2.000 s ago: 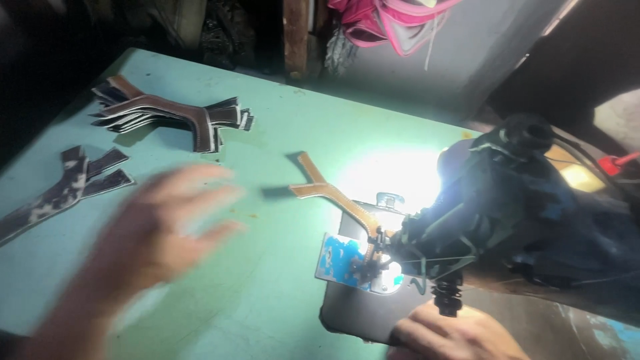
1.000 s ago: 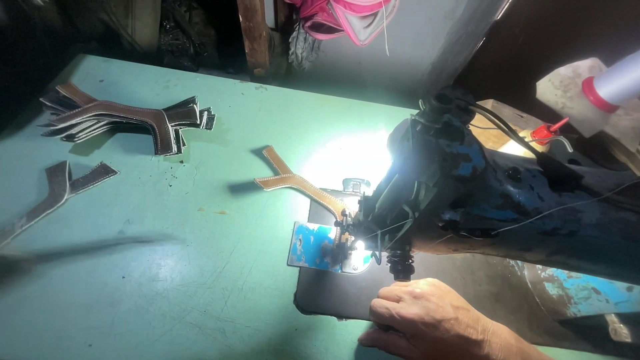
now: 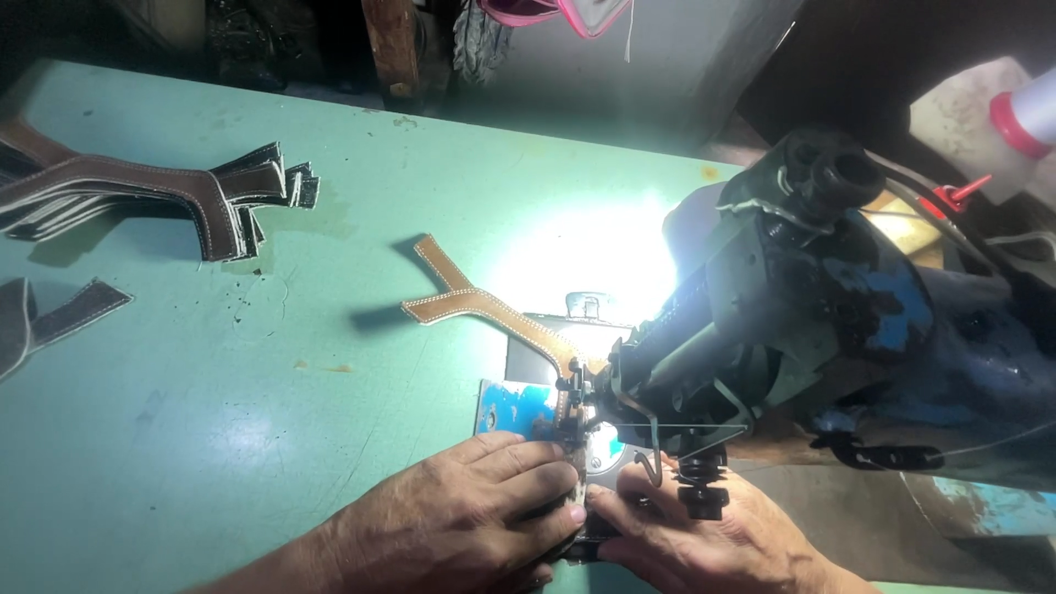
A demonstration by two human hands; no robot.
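A brown Y-shaped leather strap (image 3: 495,304) with white stitching runs under the presser foot (image 3: 577,388) of a sewing machine (image 3: 767,322), its forked end out on the green table. Just in front of the foot, my left hand (image 3: 470,503) grips a dark strip of material (image 3: 582,478) between thumb and fingers. My right hand (image 3: 701,528) is close to the strip's right side, partly behind the machine's tension knob; whether its fingers hold the strip cannot be told. A blue, worn metal plate (image 3: 516,406) lies left of the foot.
Stacked dark brown leather straps (image 3: 124,177) lie at the table's (image 3: 330,289) upper left, with a loose dark strap piece (image 3: 78,318) below them. A thread cone (image 3: 1027,115) stands at upper right. A bright lamp glows behind the machine head.
My left hand has come to the machine from the left and taken hold of the dark strip. My right hand, formerly below the tension knob, now reaches beside the strip.
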